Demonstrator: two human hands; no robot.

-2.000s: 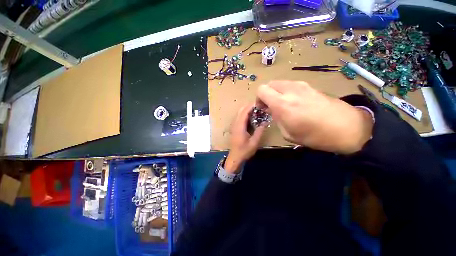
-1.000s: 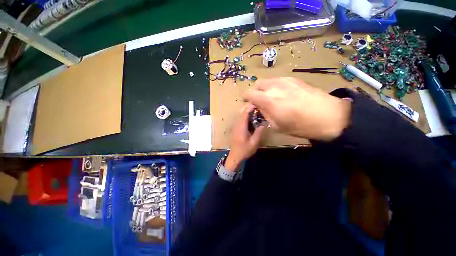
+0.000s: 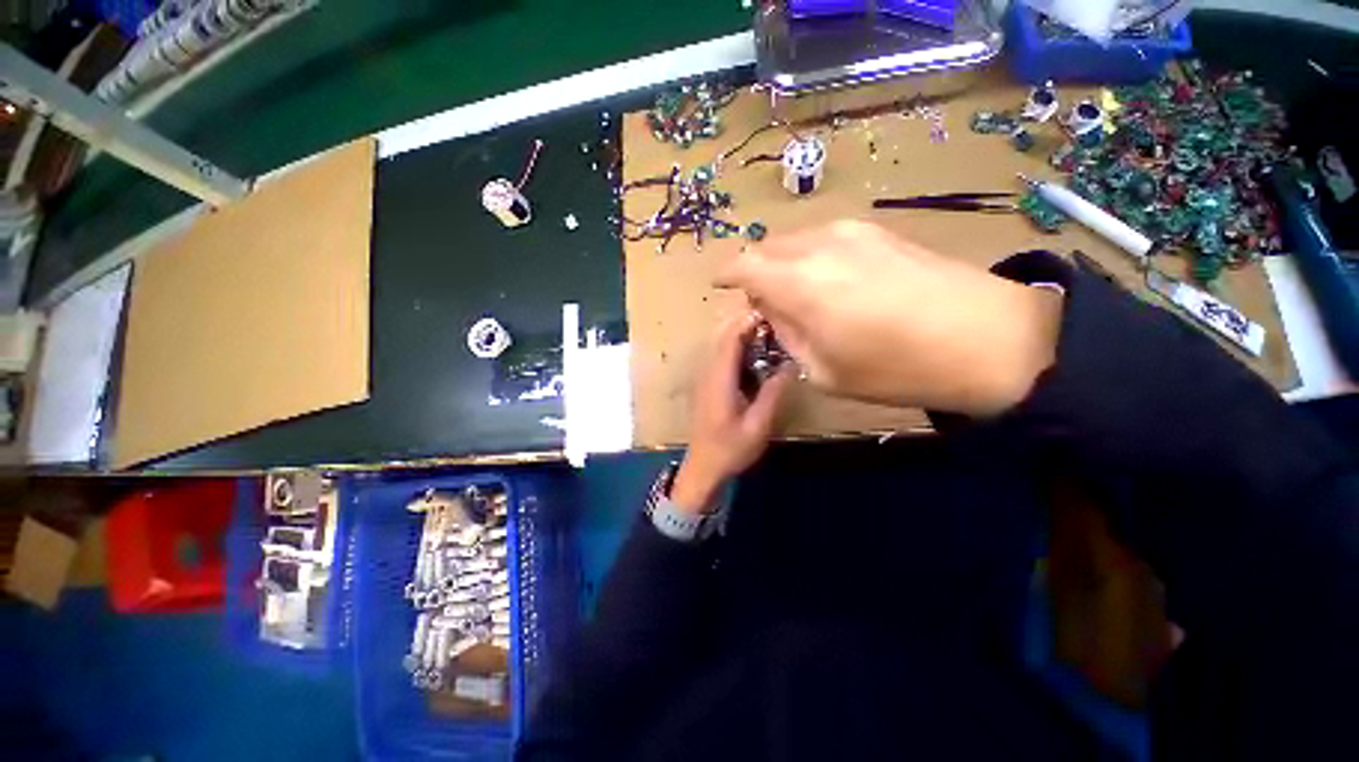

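A small dark and silvery assembly point(image 3: 765, 353) is between my hands over the front part of the brown cardboard sheet point(image 3: 671, 305). My left hand point(image 3: 727, 410) holds it from the left and below, fingers curled round it. My right hand point(image 3: 879, 316) is above and to its right, with the fingertips pinched together near its top. The back of my right hand hides much of the assembly, and I cannot tell whether its fingers hold a part or tool.
Black tweezers point(image 3: 946, 201), a white stick point(image 3: 1093, 218), a glue tube point(image 3: 1215, 316) and a green circuit board heap point(image 3: 1192, 164) lie at the right. Wired components point(image 3: 686, 209) and a motor point(image 3: 803, 164) lie behind my hands. A blue crate point(image 3: 529, 596) stands below left.
My right hand has shifted slightly left and its wrist has turned. My left hand stays around the assembly. The camera view has shifted slightly.
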